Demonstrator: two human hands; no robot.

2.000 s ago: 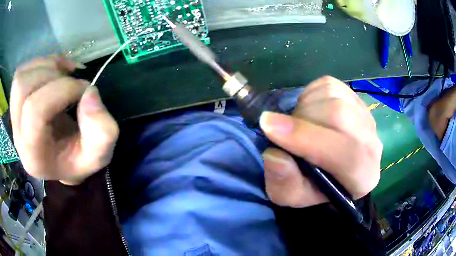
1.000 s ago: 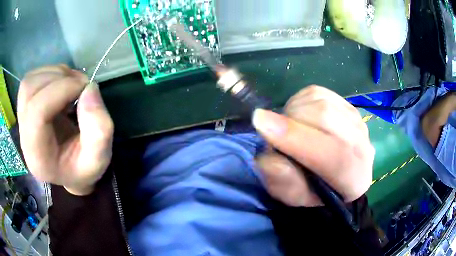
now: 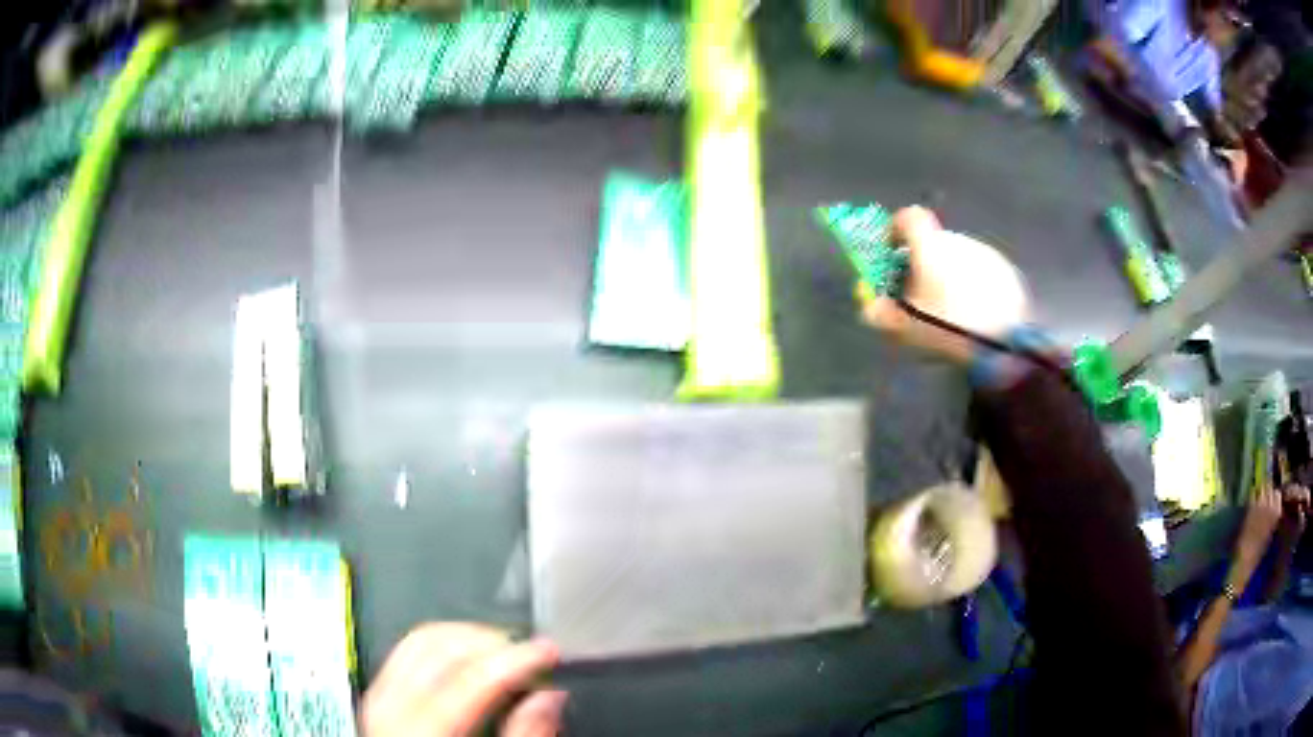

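My right hand (image 3: pixel 958 295) reaches forward, right of the yellow-green strip, and holds a small green circuit board (image 3: pixel 861 242) by its near edge. A dark cord runs by the wrist, over a blue band. My left hand (image 3: pixel 458 683) is at the bottom edge, partly cut off, with its fingertips at the lower left corner of the grey plate (image 3: pixel 698 526). Blur hides whether it pinches anything. No board lies on the grey plate. The soldering iron cannot be made out.
Another green board (image 3: pixel 641 267) lies left of the yellow-green strip (image 3: pixel 727 216). Boards (image 3: pixel 268 634) lie at lower left; more line the back. A round cream container (image 3: pixel 936 547) stands right of the plate, near blue handles (image 3: pixel 979 648). Another person's arms (image 3: pixel 1235 583) show at right.
The view has lifted and widened. The board has left the grey plate. My right hand has moved forward and now holds a board; the iron is no longer seen. My left hand appears lower.
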